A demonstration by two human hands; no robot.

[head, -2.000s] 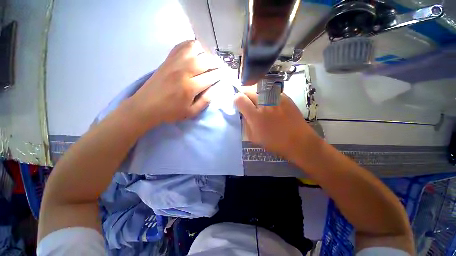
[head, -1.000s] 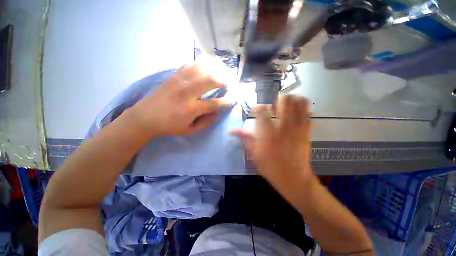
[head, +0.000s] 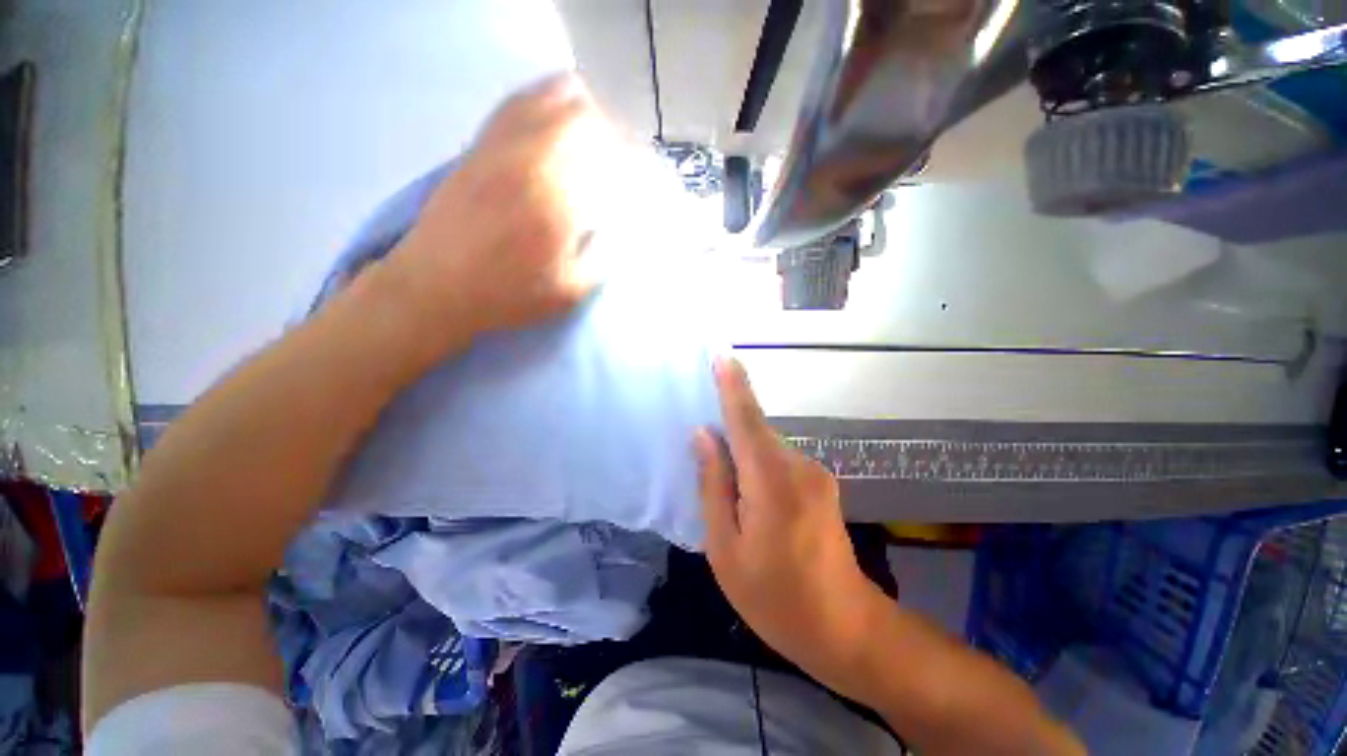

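A light blue garment piece (head: 502, 428) lies on the white machine table, left of the needle area, and reaches over the front edge. My left hand (head: 510, 214) lies on its upper part, partly washed out by glare; its fingertips are hard to see. My right hand (head: 768, 510) is at the cloth's right edge by the table front, index finger pointing up along the edge and thumb beside it. Whether it pinches the cloth is unclear. The needle and presser foot are hidden in white glare. A ribbed grey knob (head: 816, 276) shows right of the glare.
A larger ribbed dial (head: 1108, 160) is on the machine head at upper right, with purple cloth (head: 1270, 204) beside it. A ruler strip (head: 1034, 461) runs along the table's front edge. Bunched blue cloth (head: 517, 576) hangs below; a blue basket (head: 1138, 591) stands lower right.
My right hand has moved down from beside the knob to the cloth's edge near the table front. My left hand has moved up and slightly left. The glare over the needle has spread.
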